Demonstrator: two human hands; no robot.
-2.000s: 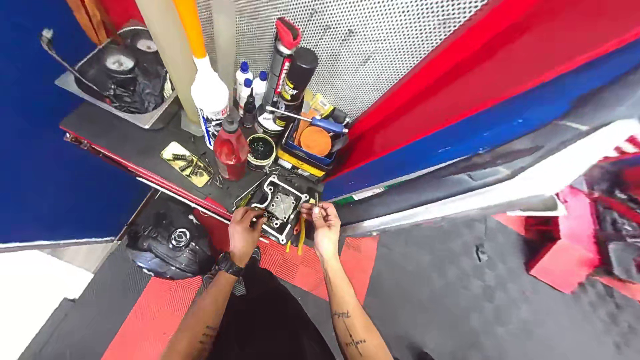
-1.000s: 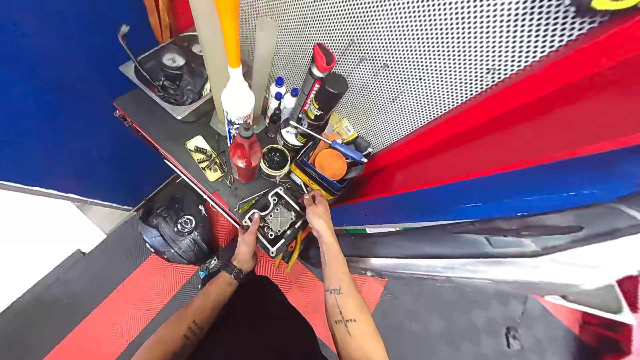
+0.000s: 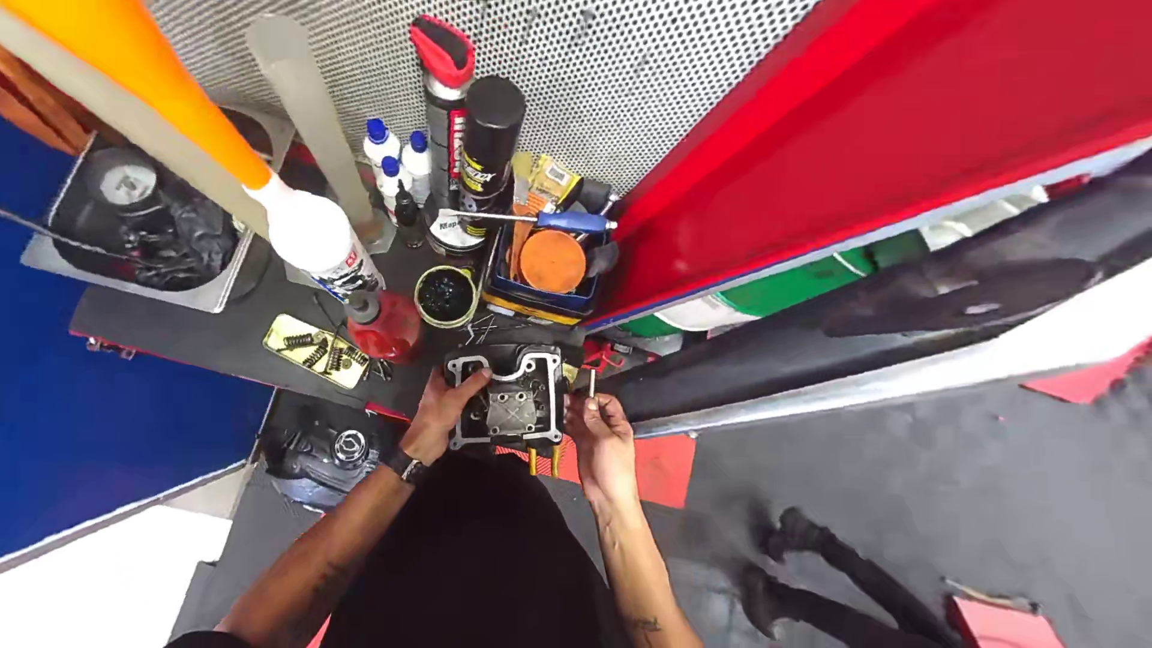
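Note:
An engine cylinder head (image 3: 525, 411), dark with a bright metal gasket face, is at the near edge of the dark workbench. My left hand (image 3: 443, 407) grips its left side, thumb over the upper left corner. Just off its right side, my right hand (image 3: 601, 432) pinches a thin, pale metal rod (image 3: 591, 382), held upright between thumb and fingers. Behind the head stand an open tub of dark grease (image 3: 446, 296) and a blue bin (image 3: 576, 301) with an orange round lid (image 3: 553, 261) and a blue-handled tool (image 3: 572, 220) on top.
A yellow tray (image 3: 315, 351) holds several springs. Near it stand a red bottle (image 3: 385, 326), a white bottle (image 3: 315, 234) and spray cans (image 3: 492, 135). A metal basin (image 3: 144, 225) with dark parts sits at the left. Another person's legs (image 3: 837, 576) show at lower right.
The view has moved closer to the bench. My right hand has come away from the cylinder head's upper right corner to beside its right side. Another person's legs have come into view.

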